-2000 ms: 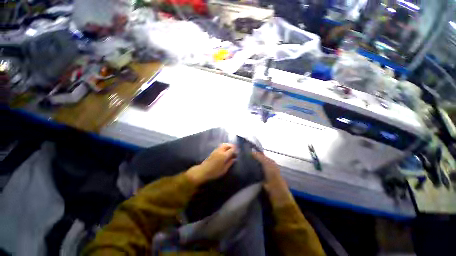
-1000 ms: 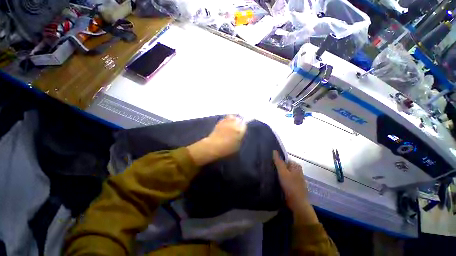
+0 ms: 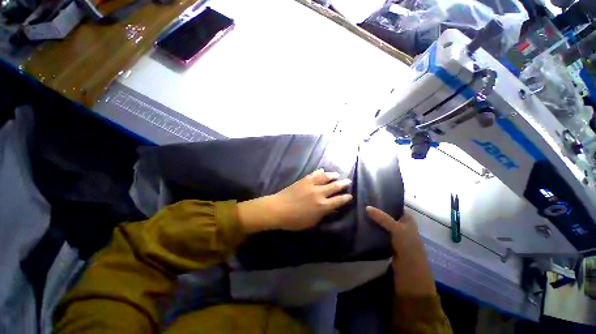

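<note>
A dark grey fabric panel (image 3: 215,169) lies over the table's front edge, its far edge under the needle area (image 3: 366,140) of the white sewing machine (image 3: 516,140). The needle spot is washed out by bright light. A pale fabric piece (image 3: 307,284) hangs below the dark panel. My left hand (image 3: 304,201) lies flat on the panel, fingers together, pressing it. My right hand (image 3: 402,238) is at the panel's right edge, thumb on top and the other fingers hidden, holding the edge.
Thread snips (image 3: 455,218) lie on the table right of my right hand. A smartphone (image 3: 196,36) lies at the back left. Plastic bags (image 3: 451,23) are behind the machine. Grey fabric (image 3: 23,215) hangs at the left. A printed ruler (image 3: 157,117) runs along the table's front edge.
The fabric's far edge has come up to the needle area. My left hand has lowered from a pinch at the far edge to lie flat on the panel. The view has shifted nearer the machine.
</note>
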